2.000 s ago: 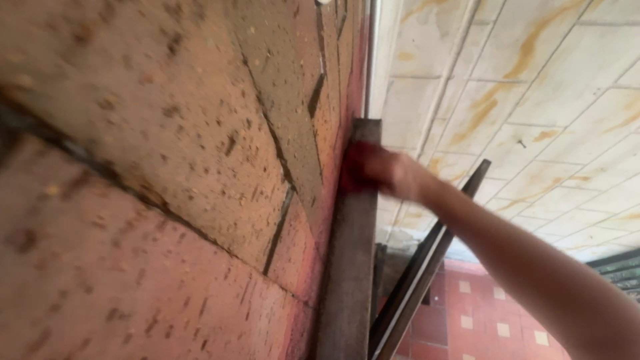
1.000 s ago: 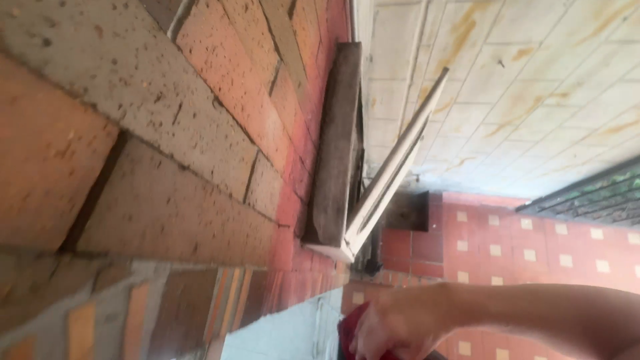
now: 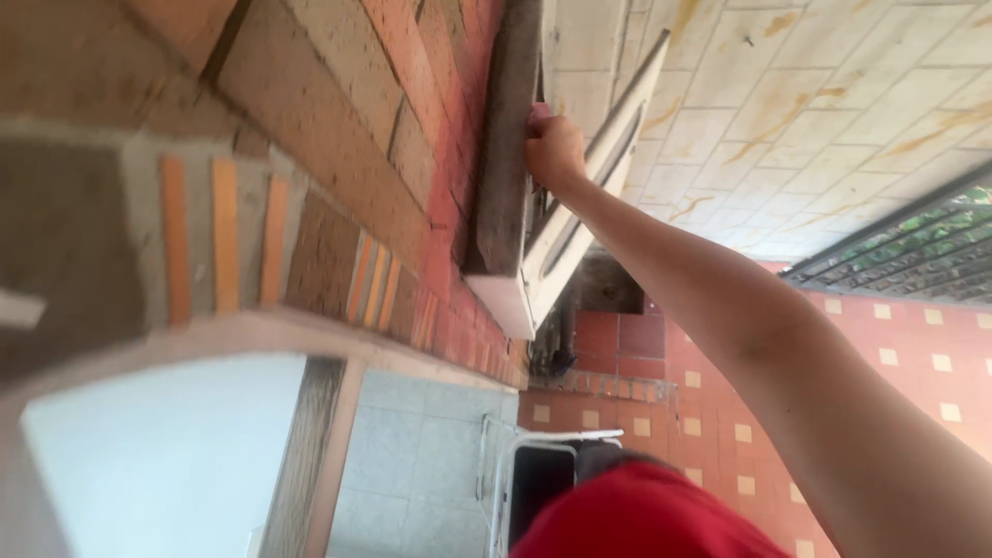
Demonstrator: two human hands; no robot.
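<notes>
My right hand [image 3: 556,155] is closed on a small pink-red cloth [image 3: 540,114], only part of which shows past my fingers. The hand is at the long edge of a box [image 3: 502,170] fixed against the brick wall [image 3: 333,101]. Brown dirt or dust covers the box's upper face, while its near end is white. A whitish hinged door [image 3: 639,89] with a long opening in it stands swung out from the box, beside my wrist and forearm. My left hand is outside the view.
Below, near my red shirt [image 3: 643,515], is a stepladder [image 3: 542,484] with a white frame and dark step. A wooden post [image 3: 302,457] stands at lower left. Pale tiled wall [image 3: 775,124], a dark metal grille [image 3: 914,232] and red patterned floor tiles [image 3: 744,465] lie to the right.
My right hand has come up from below the box to its long edge, with the cloth still in it. Two seconds ago it was on the box's upper face. The view has shifted.
</notes>
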